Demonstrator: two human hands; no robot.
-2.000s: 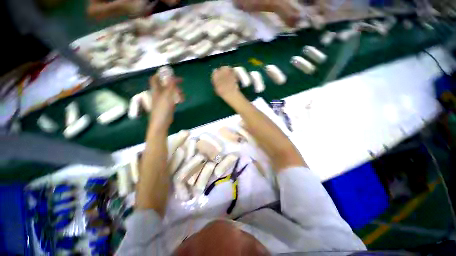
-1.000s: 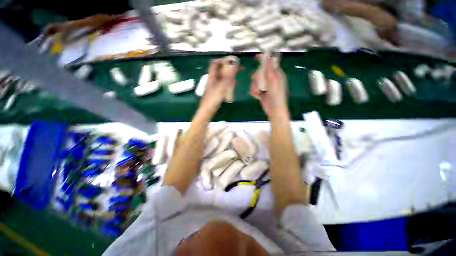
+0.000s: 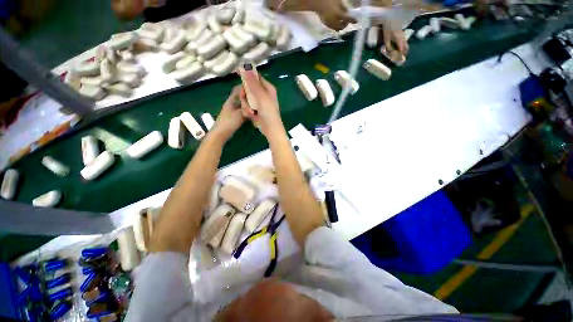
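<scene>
My right hand point(image 3: 266, 105) holds an off-white plastic-cased unit point(image 3: 251, 87) with a pinkish side face and a dark mark on its far end, above the green conveyor belt point(image 3: 220, 94). My left hand point(image 3: 233, 114) is against the lower left of that unit and my right hand; its fingers are partly hidden, and I cannot tell whether it grips anything. A pile of similar units point(image 3: 234, 231) lies on the white bench between my forearms. Cutting pliers point(image 3: 267, 239) with yellow-and-black handles lie beside the pile, jaws partly apart.
Units are spaced along the belt on both sides, with a larger heap point(image 3: 217, 45) beyond it. Another person's hand point(image 3: 394, 45) touches a unit at the upper right. Blue cylinders point(image 3: 60, 294) lie at lower left. A black-handled tool point(image 3: 330, 206) and blue bin point(image 3: 422, 234) are at right.
My hands have come together; a second before they were apart, each with a unit. Only one held unit shows clearly now. The view has turned, and another person's hand has appeared over the belt.
</scene>
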